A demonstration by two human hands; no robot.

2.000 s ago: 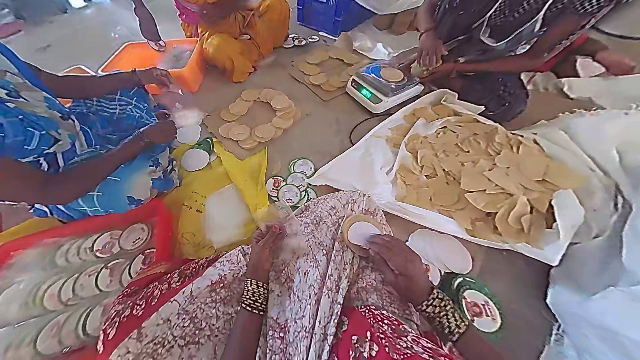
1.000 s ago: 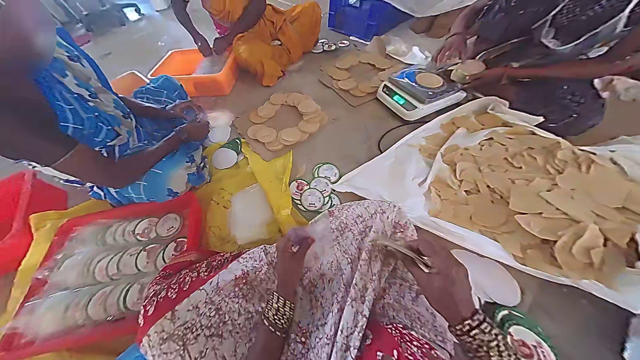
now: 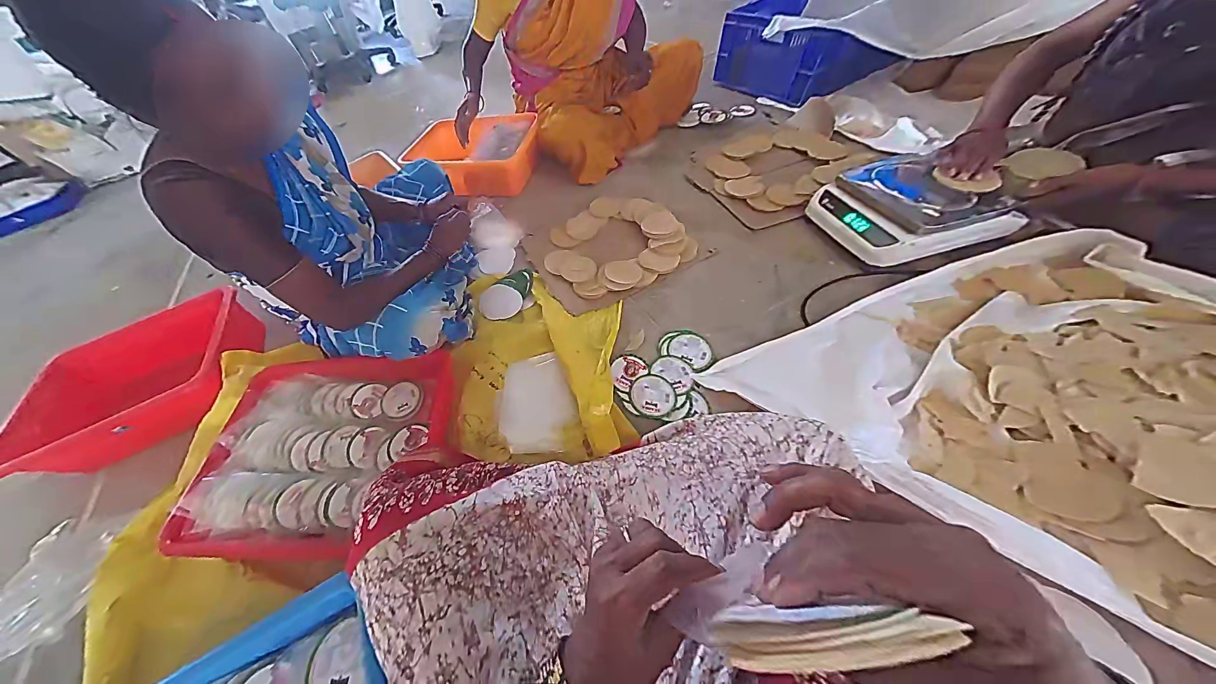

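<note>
A stack of thin round tan discs (image 3: 841, 641) lies at my right hand (image 3: 893, 570), which grips it over my lap, with a white and green edge on top. Against the stack's left end, my left hand (image 3: 636, 598) pinches a clear plastic bag (image 3: 722, 594). Whether the bag's mouth is over the stack, I cannot tell. Round printed labels (image 3: 670, 375) lie in a loose pile beyond my knees. Right of my lap, a large heap of tan discs (image 3: 1073, 427) rests on white sheeting (image 3: 817, 366). A white round sheet (image 3: 1092, 627) shows partly behind my right hand.
A red tray (image 3: 304, 546) of bagged stacks sits at left on yellow sheeting (image 3: 142, 608), near an empty red crate (image 3: 133, 380) and a blue tray (image 3: 285, 636). Co-workers sit around a digital scale (image 3: 902, 228), an orange tub (image 3: 484, 171) and disc rings on cardboard (image 3: 570, 299).
My hands have come together at the stack and the plastic bag; one second ago they were apart. The view has swung toward the left. The co-worker's hand at right now rests on the scale's disc.
</note>
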